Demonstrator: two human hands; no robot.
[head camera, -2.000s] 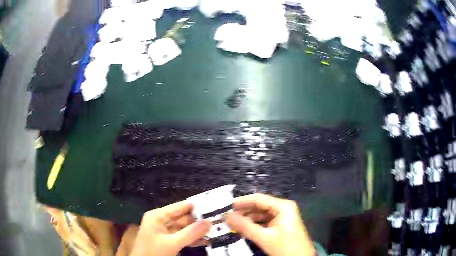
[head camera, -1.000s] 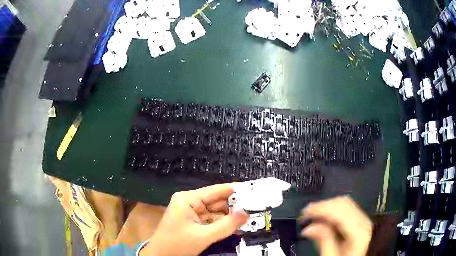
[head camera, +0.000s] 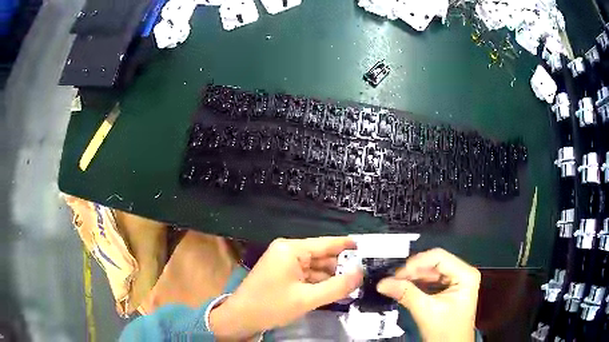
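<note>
My left hand grips a part-built module by its white housing, low in front of me. A black insert shows under the housing's white top edge. My right hand has its thumb and fingers at the right side of this dark part, which they partly hide. Another white piece shows below the hands; I cannot tell whether it is joined to the module. Black inserts lie in three long rows on the bench beyond my hands. One black insert lies alone behind them.
The green bench has white housings along its back edge, with thin brass strips among them. A yellow-handled tool lies left, a pale stick right. Black foam pads are at left. Foam rows hold white pieces at right.
My right hand, apart from the module one second ago, is back at its dark part. The module is turned, its white top now seen edge-on. The view has shifted, so the bench things sit higher.
</note>
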